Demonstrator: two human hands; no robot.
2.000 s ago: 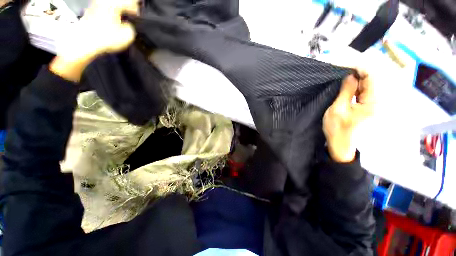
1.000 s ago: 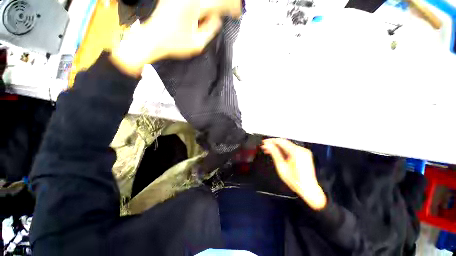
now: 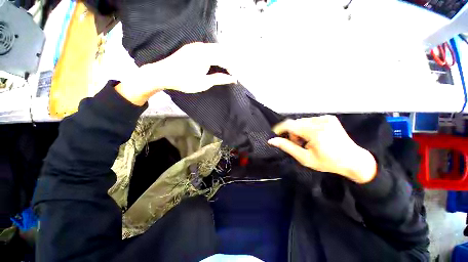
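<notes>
A dark garment with fine pale pinstripes lies on the white table and hangs over its front edge. My left hand grips it near the table's front, with thumb and fingers closed on the cloth. My right hand pinches the hanging lower end of the striped cloth just below the table edge. The cloth runs slanting between both hands. The fingertips of my right hand are slightly blurred. The needle area is not in view.
A khaki cloth bag with frayed threads hangs below the table at my lap. A yellow-orange board and a grey box with a fan grille are at left. Red-handled scissors and a red stool are at right.
The striped cloth has gone from stretched sideways to hanging over the edge. Since the last frame my left hand has come down, and my right hand has moved up and right with the cloth's end.
</notes>
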